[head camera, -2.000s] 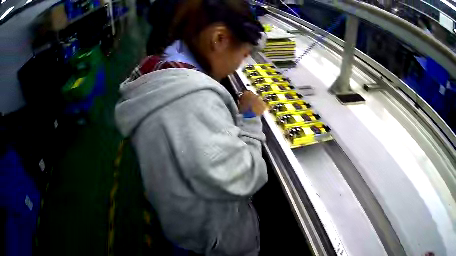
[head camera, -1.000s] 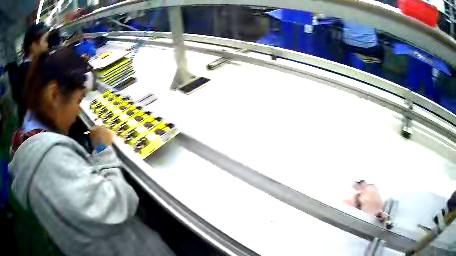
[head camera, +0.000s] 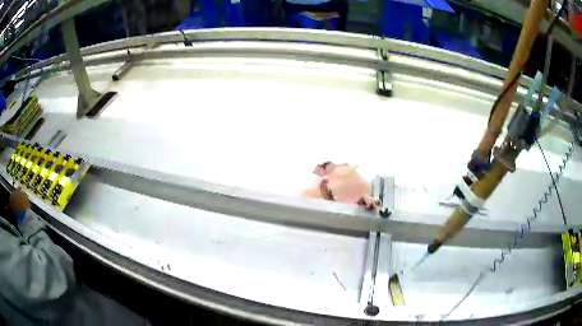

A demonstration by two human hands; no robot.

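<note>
Neither of my hands is in view. The glue dispensing gun [head camera: 482,184], a tan-brown tube with white tape around it, hangs tilted at the right. Its thin pale needle [head camera: 420,262] points down left over the bench. A small yellow-edged piece [head camera: 397,290] lies below the needle. Part of a power-supply board row [head camera: 572,260] shows at the right edge. A crumpled pink cloth [head camera: 344,184] with dark stains lies beyond the rail, left of the slotted bracket [head camera: 379,245].
The metal conveyor rail [head camera: 255,210] crosses the bench. Another board row [head camera: 44,172] lies at the left, beside a person's hand [head camera: 19,200] and grey sleeve. A stack of boards [head camera: 22,118] and a metal post [head camera: 76,63] stand behind. A blue coiled cord [head camera: 533,213] hangs at right.
The view has swung right. The neighbouring person and their boards have shifted to the left edge. The cloth is now near the middle, and the gun and right-hand boards have come into view.
</note>
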